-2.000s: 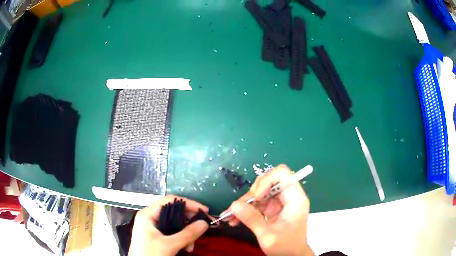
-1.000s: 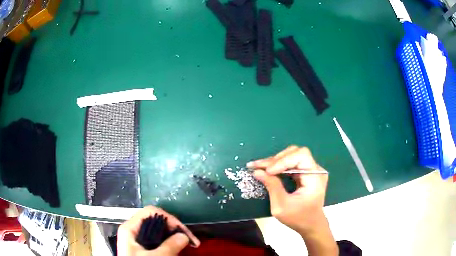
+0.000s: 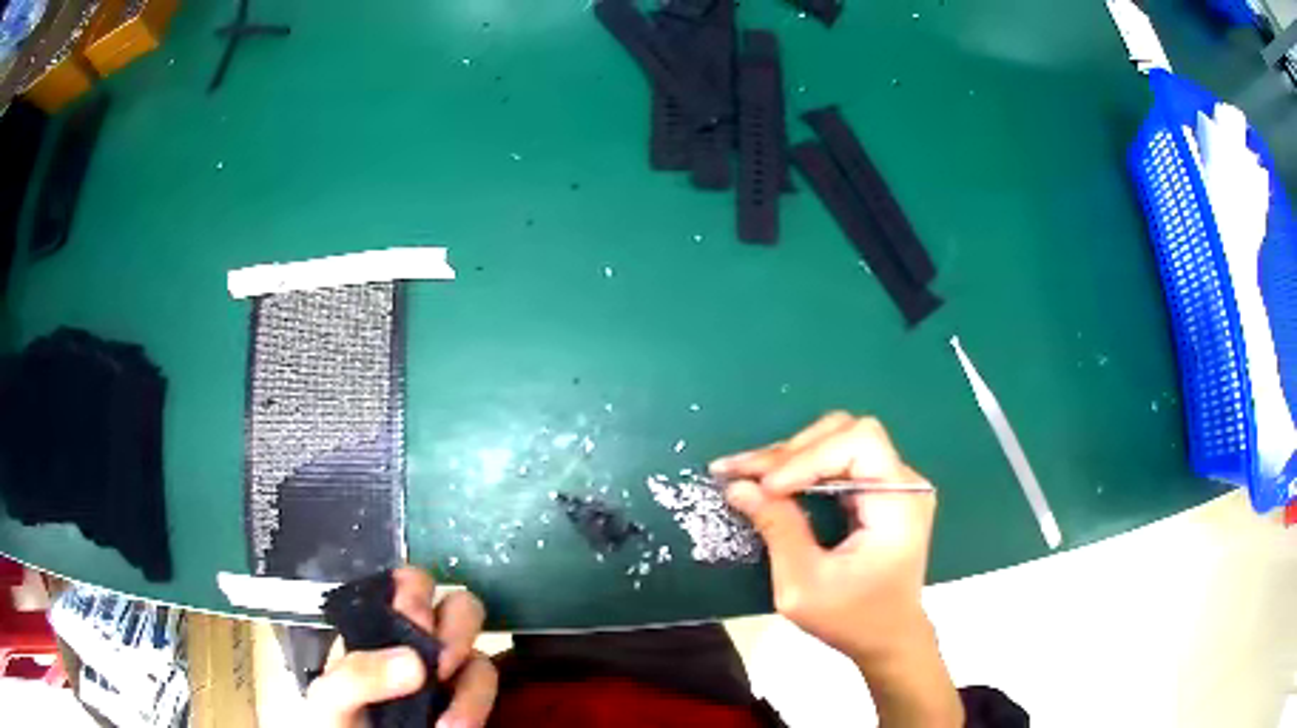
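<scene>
My left hand (image 3: 413, 661) is at the bottom edge, closed around a bunch of black straps (image 3: 377, 626), near the tray's lower tape. My right hand (image 3: 839, 512) holds slim tweezers (image 3: 868, 488) with its fingertips at the heap of tiny silver parts (image 3: 701, 521); the tweezer tips are hard to make out. A small clump of black bits (image 3: 600, 522) lies left of the heap. The taped rectangle of small parts (image 3: 324, 370) has grey speckled rows and a bare dark area at its near end. White tape (image 3: 342, 270) crosses its far end.
Stacked black straps (image 3: 86, 448) lie at left. Loose black straps (image 3: 761, 142) lie at the far middle. A thin silver tool (image 3: 1007, 444) lies at right, beside a blue basket (image 3: 1202, 313) with white contents. Orange bins (image 3: 125, 36) stand far left. Silver grains are scattered around the heap.
Since two seconds ago my right hand has moved from the straps in my left hand to the silver heap. My left hand has since turned the strap bunch, and its fingers now wrap over it.
</scene>
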